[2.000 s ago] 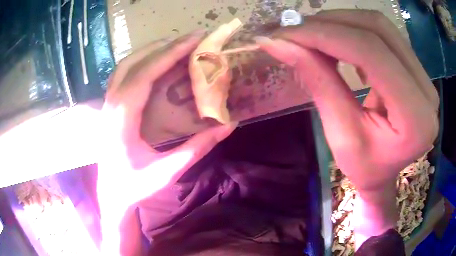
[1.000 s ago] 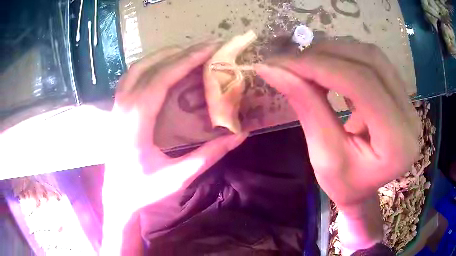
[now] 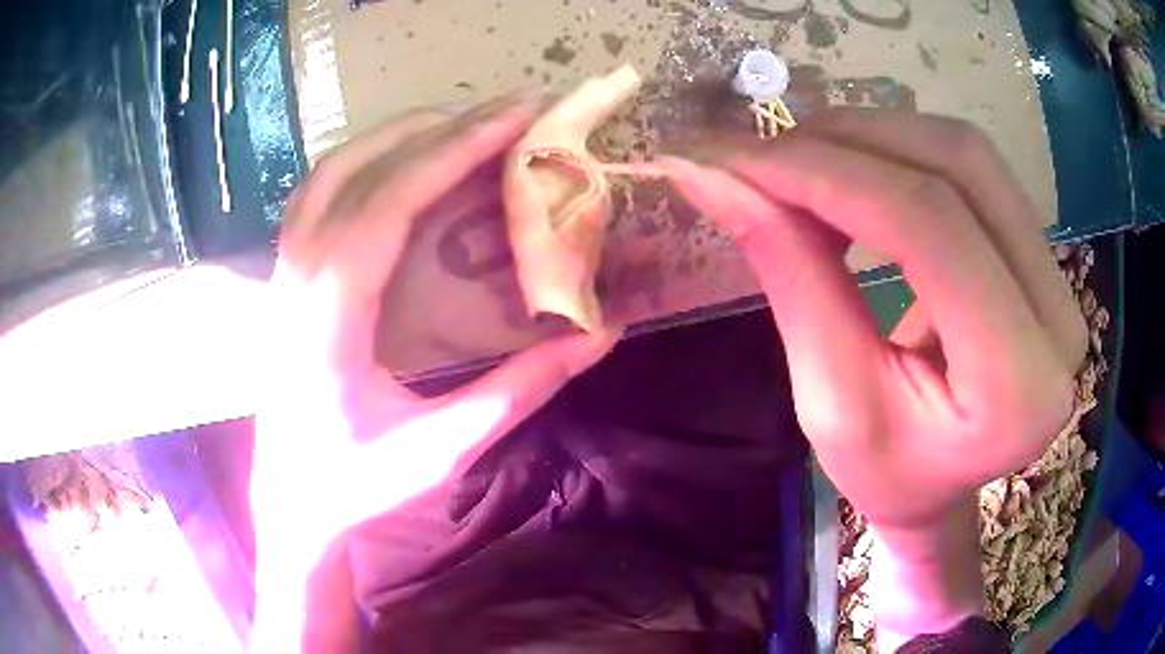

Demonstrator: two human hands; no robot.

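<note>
My left hand [image 3: 396,281] holds a tan hollow body part [image 3: 557,243] between thumb and fingers above the mat. Its narrow bent end points up and right, and the opening in its side faces up. My right hand [image 3: 882,243] pinches a thin pale applicator stick [image 3: 629,167] in its fingertips. The stick's tip is at the right edge of the opening; whether it touches is hard to tell. A small white cup [image 3: 761,76] stands on the cardboard mat [image 3: 434,58], with thin sticks [image 3: 772,118] at its lower side.
Thin white sticks [image 3: 216,128] lie on the green surface at left. A green tray of tan pieces [image 3: 1041,537] is at lower right, partly behind my right wrist. A purple bin with pale parts [image 3: 121,549] is at lower left. More tan pieces [image 3: 1127,51] lie at upper right. Glare covers the left.
The stick's tip has moved from across the opening to its right edge. The body part and both hands have shifted slightly left in view. Sticks beside the cup now show.
</note>
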